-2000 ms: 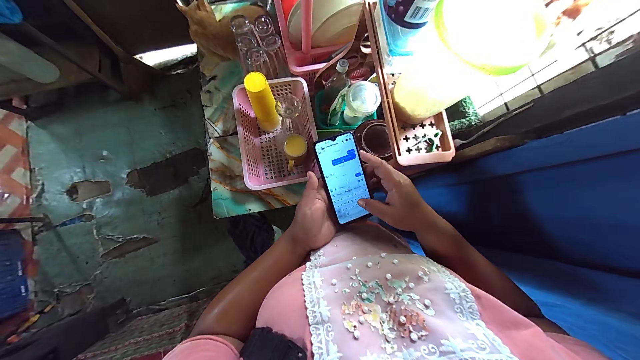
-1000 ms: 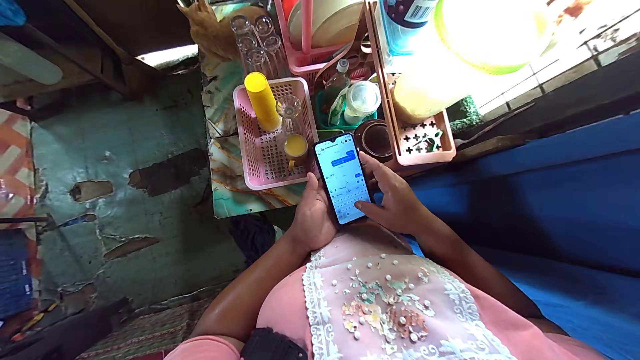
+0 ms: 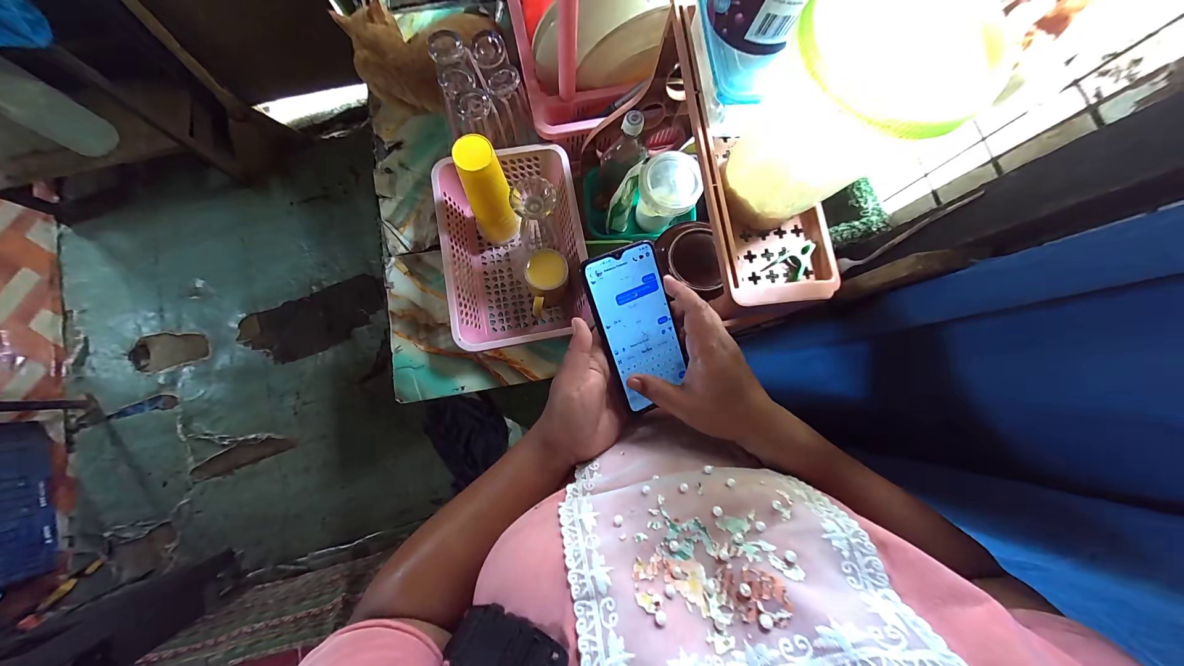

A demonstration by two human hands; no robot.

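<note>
A smartphone (image 3: 635, 324) with a lit messaging screen and keyboard lies upright between my two hands, above my lap. My left hand (image 3: 585, 398) holds its left side, the thumb along the edge. Around its right side is my right hand (image 3: 708, 370), fingers behind or beside the case and the thumb over the lower part of the screen. Just beyond the phone are a pink plastic basket (image 3: 470, 319) with a yellow cup stack (image 3: 486, 190), a clear glass (image 3: 534, 203) and a yellow mug (image 3: 546, 273), and a dark round container (image 3: 696, 259).
On the table (image 3: 416, 370) stand upturned drinking glasses (image 3: 478, 83), a pink dish rack (image 3: 564, 116) with plates, a lidded jar (image 3: 668, 185) and a peach plastic tray (image 3: 786, 291). An orange cat (image 3: 384, 60) is at the back left. A blue surface (image 3: 999, 342) lies at the right.
</note>
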